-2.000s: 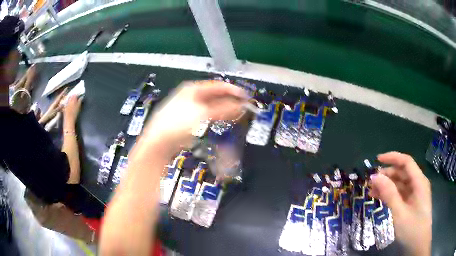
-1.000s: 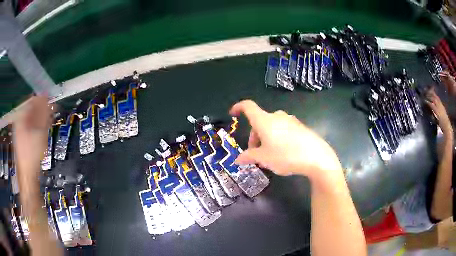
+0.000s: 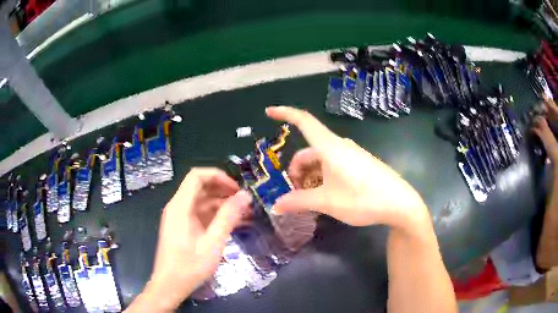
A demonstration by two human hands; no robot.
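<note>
A phone mainboard (image 3: 273,188), blue on top with an orange flex cable and silver below, lies between my hands. My right hand (image 3: 349,177) has its thumb on the board's blue part and curled fingers at its right edge, with the index finger stretched out above. My left hand (image 3: 199,229) is at the board's left side, thumb and fingers close together; whether it grips anything is unclear. More overlapping boards (image 3: 235,272) lie under my hands, partly hidden and blurred. A small white piece (image 3: 243,131) shows above them.
Spaced boards (image 3: 148,160) stand in a slanted row at left, with another group (image 3: 98,281) at lower left. Tight stacks (image 3: 373,88) lie at the back right and right (image 3: 486,143). A pale rail (image 3: 214,79) borders the dark bench. Another person's hand (image 3: 544,131) is at the right edge.
My left hand has come from the far left to the working pile. My right hand has stayed near the rightmost board. The pile's boards are now bunched closer and largely covered.
</note>
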